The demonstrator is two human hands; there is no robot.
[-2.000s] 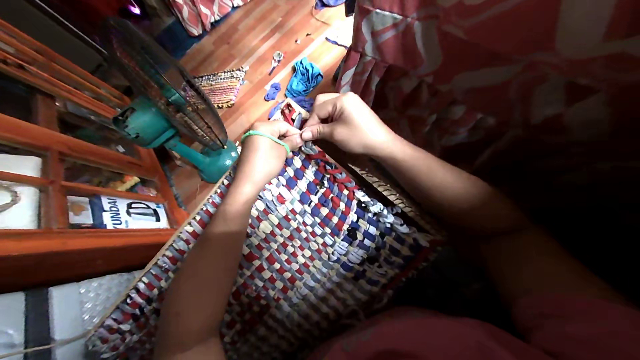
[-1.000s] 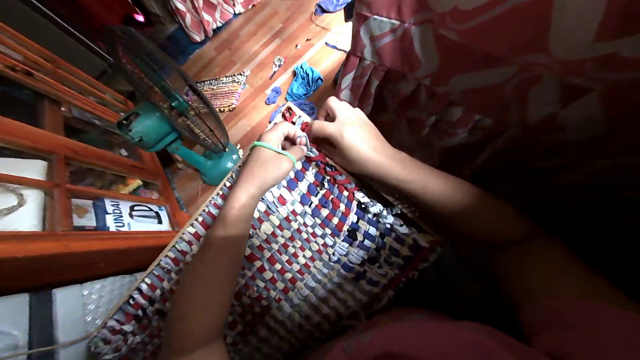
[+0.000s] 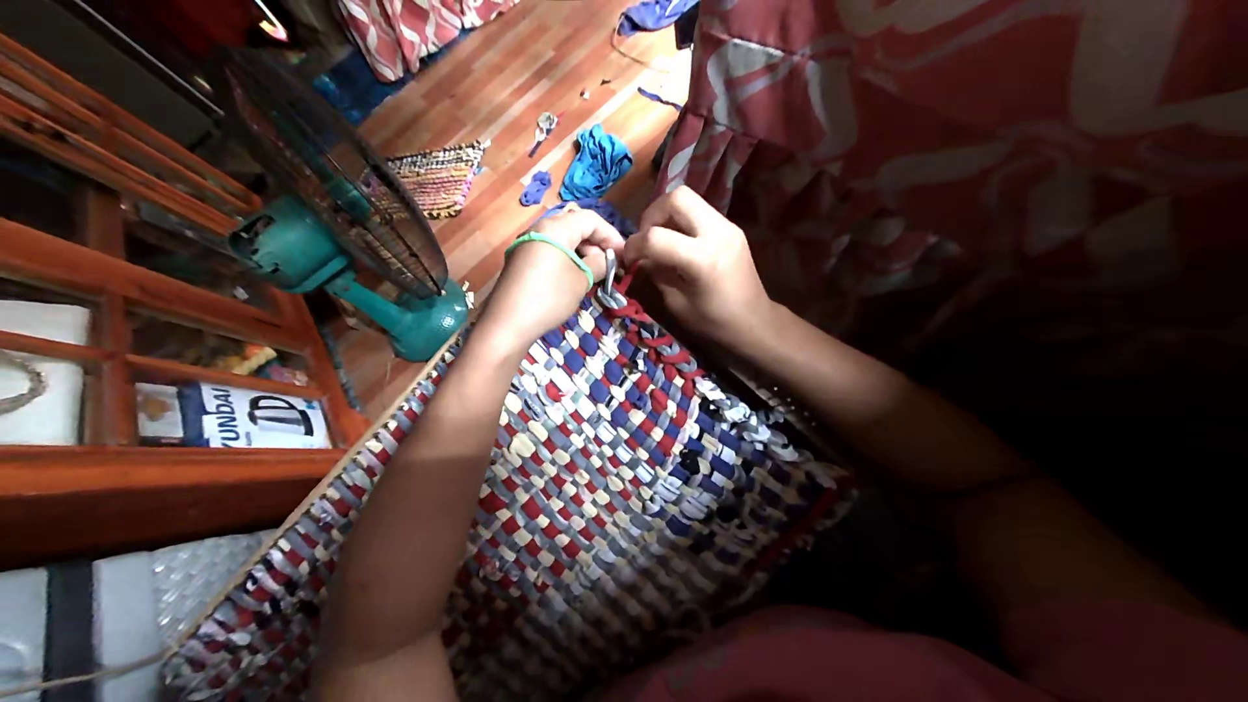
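A woven rag mat point(image 3: 575, 448) of red, white, grey and blue fabric strips lies below my arms, along a wooden frame edge. At its far corner my left hand point(image 3: 565, 258), with a green band around the wrist, pinches a grey fabric strip point(image 3: 611, 283) that loops up from the border. Right beside it, my right hand point(image 3: 697, 253) has its fingers curled on a red fabric strip point(image 3: 629, 278). The fingertips of both hands nearly touch, and they partly hide the strips' ends. A braided red and grey edge runs from there toward the right.
A green electric fan point(image 3: 419, 317) stands at the left, by a wooden cabinet point(image 3: 175, 473). Blue cloth point(image 3: 597, 164) and a small woven mat point(image 3: 439, 178) lie on the wooden floor beyond. A patterned red curtain point(image 3: 780, 97) hangs close on the right.
My hands have shifted slightly at the mat's corner. A grey loop now shows plainly beneath my left fingers, and a red strip shows between the hands.
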